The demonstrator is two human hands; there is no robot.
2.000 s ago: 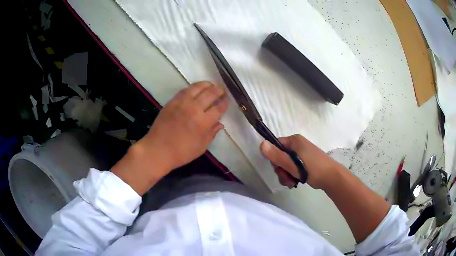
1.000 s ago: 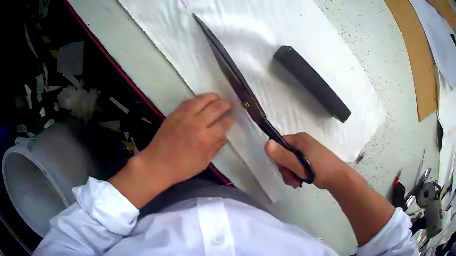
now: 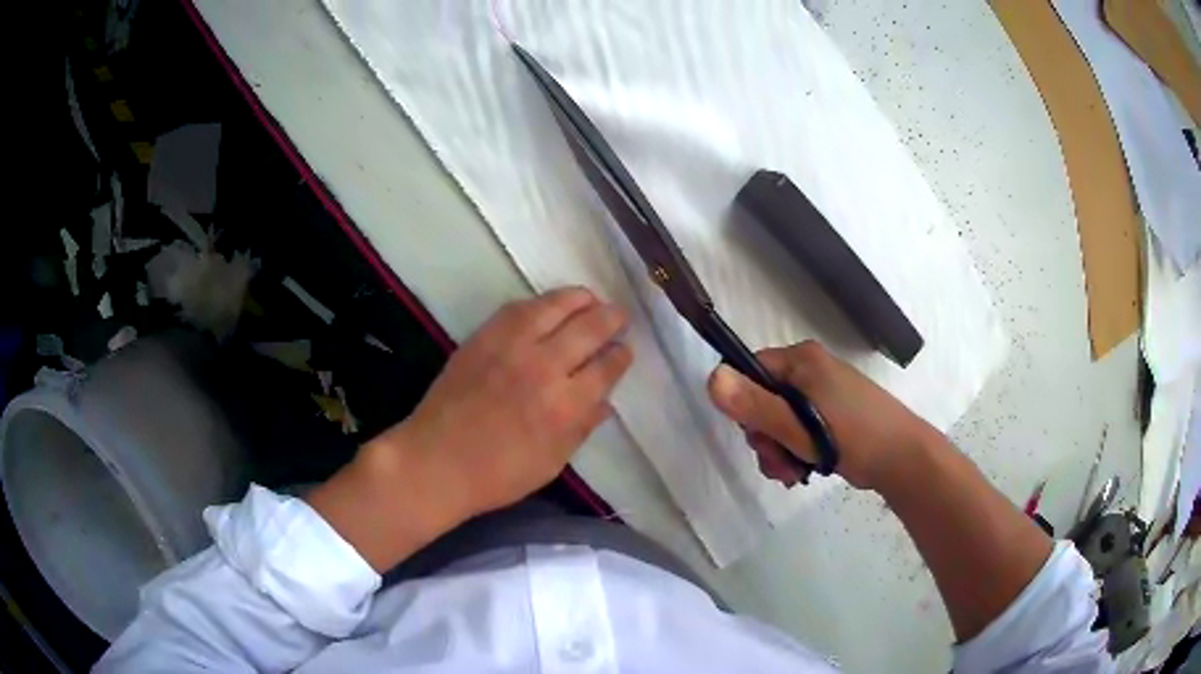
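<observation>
The white fabric (image 3: pixel 869 198) lies on the table, faintly rippled, with a narrow end reaching towards me. My right hand (image 3: pixel 836 415) holds the black loop handles of the fabric shears (image 3: pixel 659 263). The long dark blades look almost closed and lie over the fabric, tips pointing away from me. My left hand (image 3: pixel 527 395) rests on the fabric's near-left edge, left of the shears' pivot, fingers curled down; whether they pinch the cloth is hidden. The dark bar weight (image 3: pixel 830 263) lies on the fabric right of the shears.
Tan cardboard patterns (image 3: pixel 1100 198) and white sheets lie at the far right. A grey metal tool (image 3: pixel 1120 566) and a red-tipped pen (image 3: pixel 1035 498) are at the lower right. The table's red-trimmed edge (image 3: pixel 316 178) runs along the left. Below are a grey bucket (image 3: pixel 145 487) and floor scraps (image 3: pixel 185 171).
The fabric and bar weight have shifted towards me in view. Both hands and the shears sit slightly lower and further right. The grip on the shears is unchanged.
</observation>
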